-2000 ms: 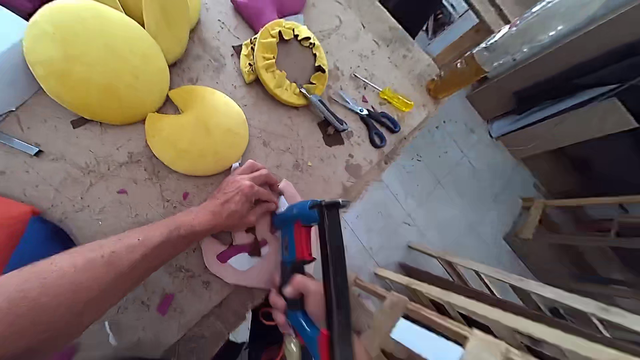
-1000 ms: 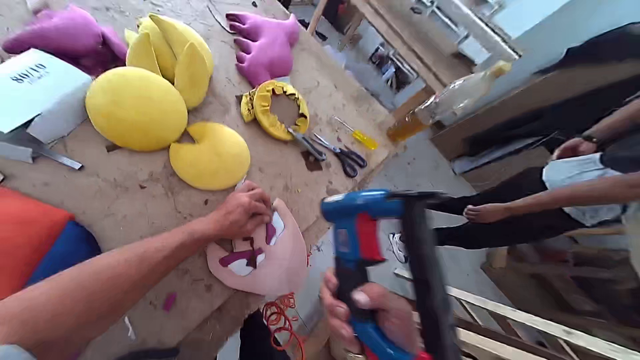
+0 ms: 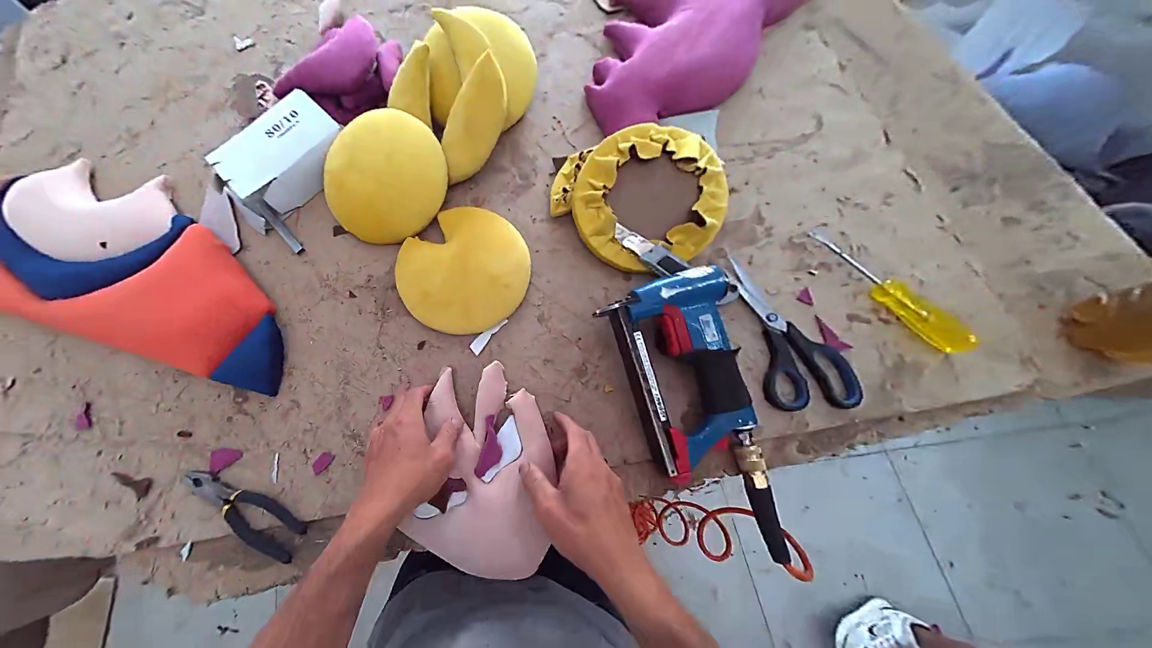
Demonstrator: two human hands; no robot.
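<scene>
A pale pink fabric-covered piece (image 3: pixel 499 526) with upward prongs and small purple and white patches lies at the table's near edge, against my body. My left hand (image 3: pixel 409 459) grips its left side, the thumb on the front. On the right side my right hand (image 3: pixel 580 490) holds it in the same way. Right of my hands, a blue pneumatic stapler (image 3: pixel 711 342) rests on the table, its fitting and orange coiled hose (image 3: pixel 693 531) hanging past the edge. Scissors with black handles (image 3: pixel 792 351) lie just beside the stapler.
Yellow padded discs (image 3: pixel 463 270), a yellow gathered ring (image 3: pixel 652 144) with a utility knife (image 3: pixel 652 252), and a white box (image 3: pixel 274 148) are farther back. Pliers (image 3: pixel 247 513) lie left, a yellow screwdriver (image 3: pixel 922 315) right. An orange and blue padded piece (image 3: pixel 171 297) sits far left. A shoe (image 3: pixel 882 623) shows below.
The stapler, in my right hand earlier, now lies on the table by the scissors. My right hand has moved onto the pink piece. The view has shifted left and down.
</scene>
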